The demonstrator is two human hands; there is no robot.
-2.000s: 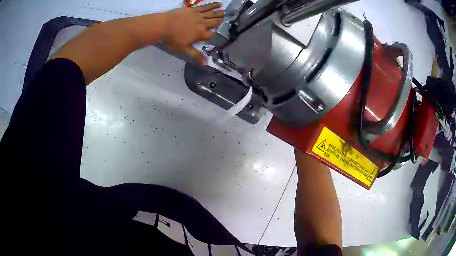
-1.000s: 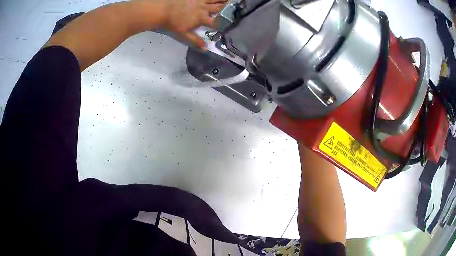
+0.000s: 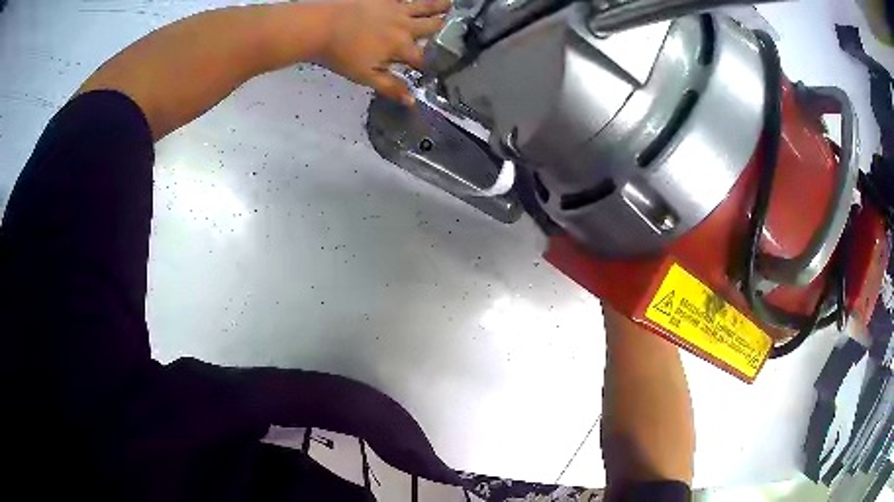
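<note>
The straight-knife cutting machine fills the upper right, with a silver-grey head (image 3: 627, 127), a red body (image 3: 627, 284) and a yellow warning label (image 3: 720, 324). Its grey base plate (image 3: 431, 157) rests at the white table (image 3: 323, 265). My left hand (image 3: 377, 44) lies with spread fingers beside the machine head, palm down over the white paper marker (image 3: 59, 49); it grips nothing that I can see. My right forearm rises from the bottom edge and passes under the red body, which hides my right hand. The knife is hidden.
A black cable (image 3: 760, 196) loops over the red body beside a curved silver carry handle (image 3: 843, 186). Dark layered strips (image 3: 833, 392) lie along the right edge. A dark sleeve and dark clothing cover the lower left. Small dark specks dot the table.
The machine sits farther right in the picture, and my right forearm has shifted right with it. My left hand stays beside the head. The dark-edged outline at upper left has left view.
</note>
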